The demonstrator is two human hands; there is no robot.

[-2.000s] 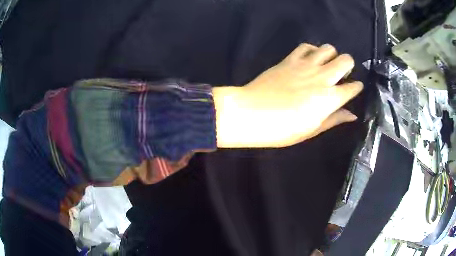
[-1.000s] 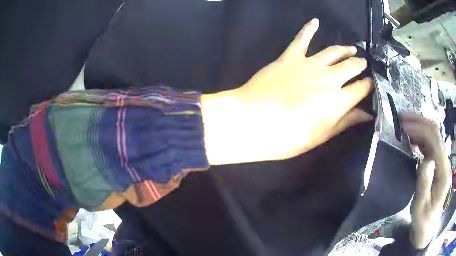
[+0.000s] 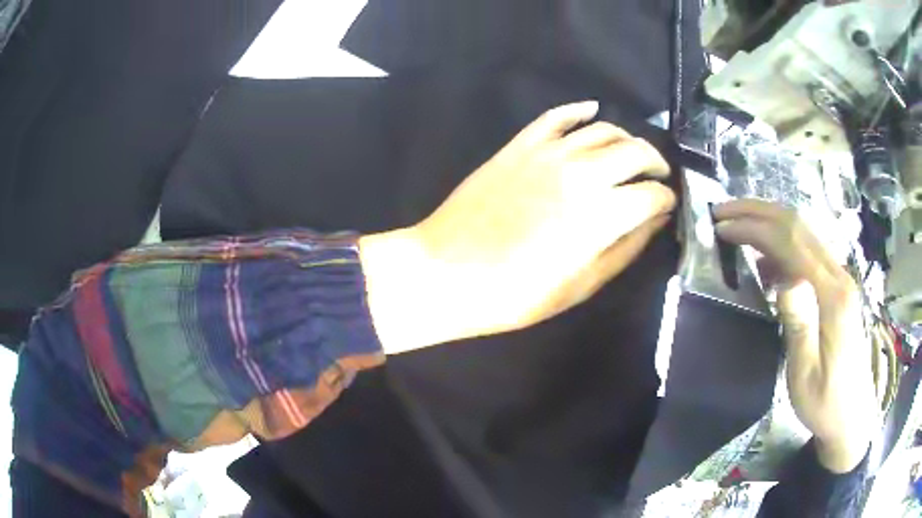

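A large black garment panel spreads under and around my left hand. That hand lies palm down with its fingertips at the panel's right edge, left of the shiny metal folder. Whether it pinches the cloth is hidden. My right hand is at the right, its bent fingertips at the folder plate by a dark slot; any grip is unclear. A black band strip lies below the folder. The dark presser foot area is above the folder.
The pale sewing machine parts stand at the upper right. A white patch shows between cloth edges at the top. Pale scraps lie at lower left. Yellow-green scissor handles are partly behind my right hand.
My right hand has come in from the right and reached the folder. My left hand sits lower and further left in view, its fingers closer together than a second ago. The white patch has grown at the top.
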